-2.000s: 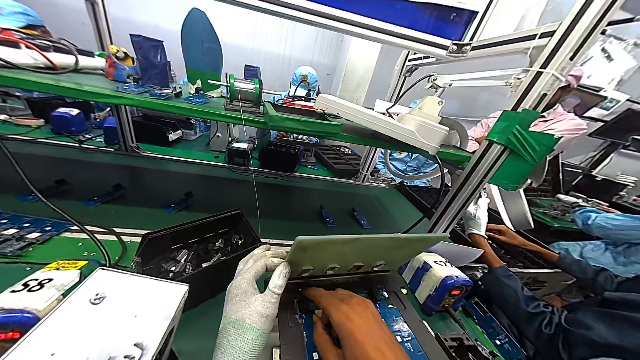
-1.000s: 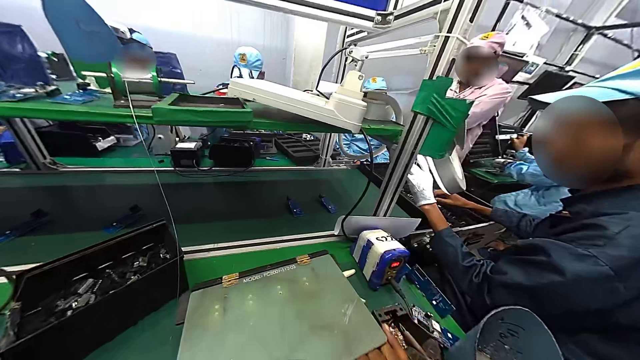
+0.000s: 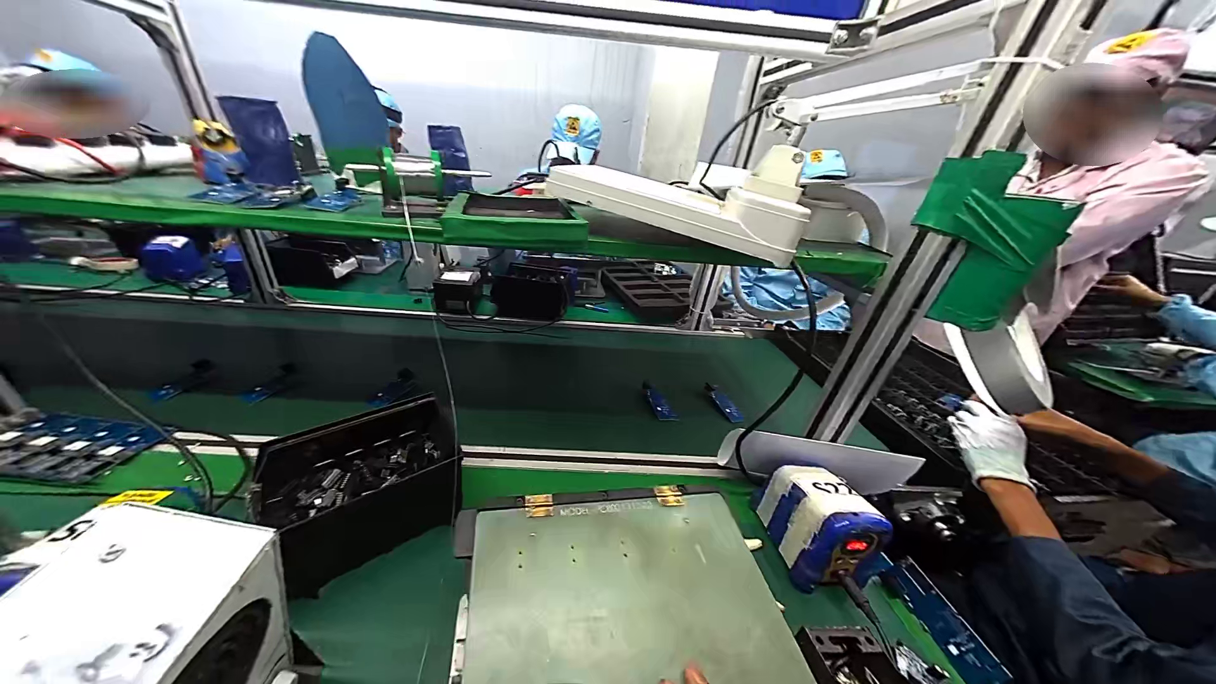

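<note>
The hinged lid of a fixture (image 3: 617,589) lies flat across the lower middle, with two brass-coloured hinges (image 3: 539,505) along its far edge. Only fingertips of one bare hand (image 3: 692,675) show at the bottom edge of the view, touching or just over the lid's near part; I take this as my right hand, and whether it grips anything is hidden. My left hand is out of view. Left of the fixture stands a black bin (image 3: 356,484) of small dark components. A blue and white soldering station (image 3: 825,527) with a lit red display is at its right.
A white box-shaped unit (image 3: 142,589) fills the lower left. Blue circuit boards (image 3: 71,445) lie behind it; two more (image 3: 658,402) rest beyond the metal rail. An aluminium post (image 3: 893,323) rises at right. A co-worker's gloved hand (image 3: 990,445) is over a black tray. A magnifier lamp (image 3: 679,207) sits above.
The fixture's lid, raised two seconds ago over a bare hand and circuit boards, is now down. The gloved left hand beside it has left the view.
</note>
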